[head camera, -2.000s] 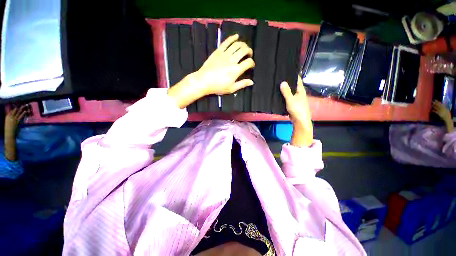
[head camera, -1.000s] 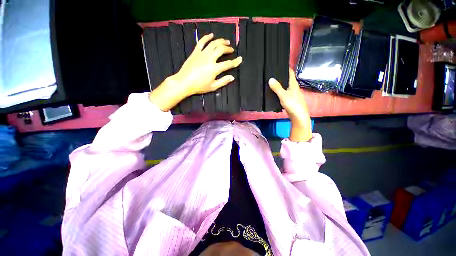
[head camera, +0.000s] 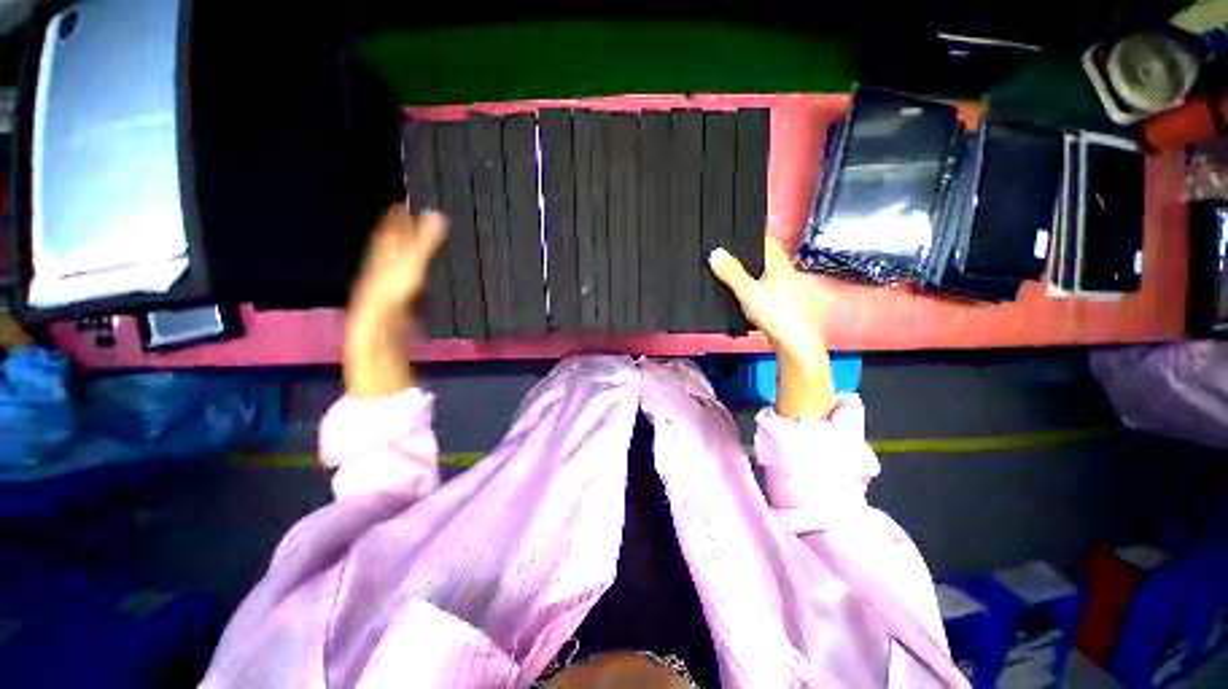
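Note:
A row of upright black foam strips (head camera: 613, 222) stands side by side on the red-pink bench top, with a thin white line between two strips left of the middle. My left hand (head camera: 391, 276) is blurred at the row's left end, its thumb near the top of the end strip; whether it grips is unclear. My right hand (head camera: 781, 303) is at the right end, thumb over the end strips and the other fingers along the outer side, partly hidden.
A pale silver-blue tablet back cover (head camera: 111, 155) lies on a large black pile (head camera: 276, 162) at left. Overlapping glossy black tablets (head camera: 889, 182) and white-framed panels (head camera: 1111, 215) lie at right. A pale fan (head camera: 1149, 70) stands at the back right. Blue bins (head camera: 1030, 619) are on the floor.
My left hand has moved off the strips' top to their left end. The strips are now straighter and more even. My right hand stays at the right end.

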